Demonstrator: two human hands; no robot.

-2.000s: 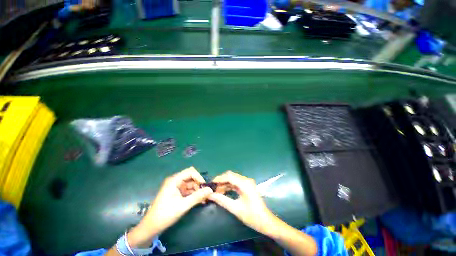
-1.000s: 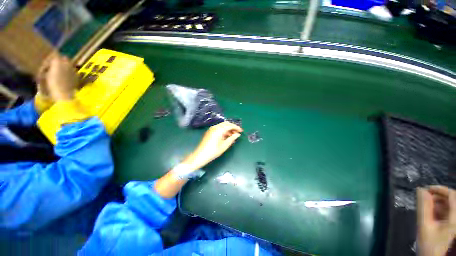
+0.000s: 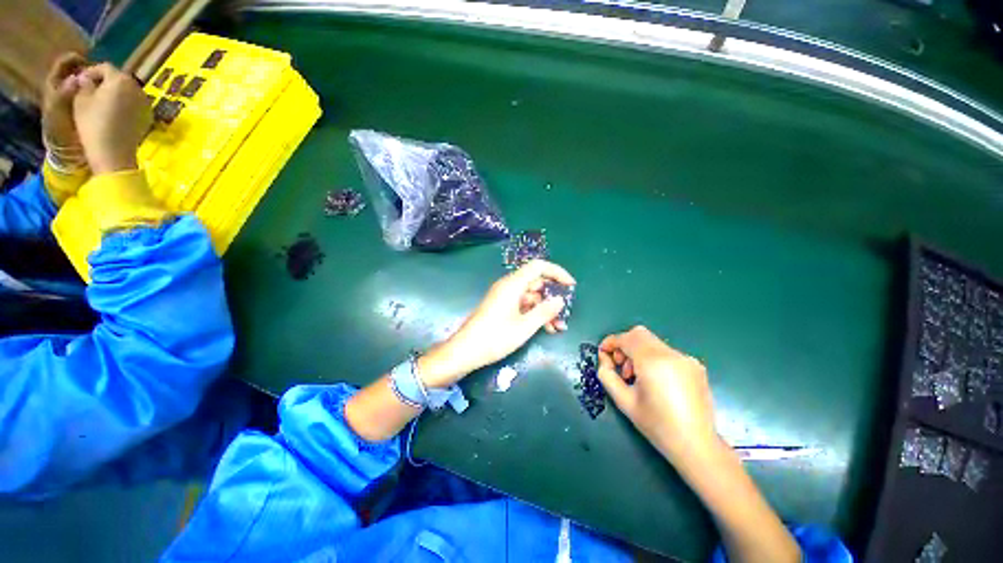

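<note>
My left hand [image 3: 517,313], with a pale blue wrist strap [image 3: 409,383], holds a small square frame [image 3: 558,295] between its fingers near the middle. My right hand [image 3: 660,385] has thumb and forefinger pinched at the right edge of a loose pile of small black parts [image 3: 591,383]; whether a part is between the fingertips cannot be told. A pile of small square frames [image 3: 526,249] lies just behind my left hand, touching the clear plastic bag [image 3: 440,196] of dark parts. Thin tweezers [image 3: 775,452] lie right of my right forearm. A small white scrap [image 3: 506,378] lies between the hands.
Stacked yellow trays [image 3: 226,138] stand at left, with another person's hands and blue sleeves [image 3: 121,319] over them. Two small dark piles [image 3: 301,255] lie beside the trays. A large black tray [image 3: 896,484] holding greyish squares is at the right edge. A pale rail [image 3: 616,31] runs behind.
The view has turned left since the first frame. My right hand has come from the black tray to the black parts pile. My left hand has moved from the frames pile with a square frame in it.
</note>
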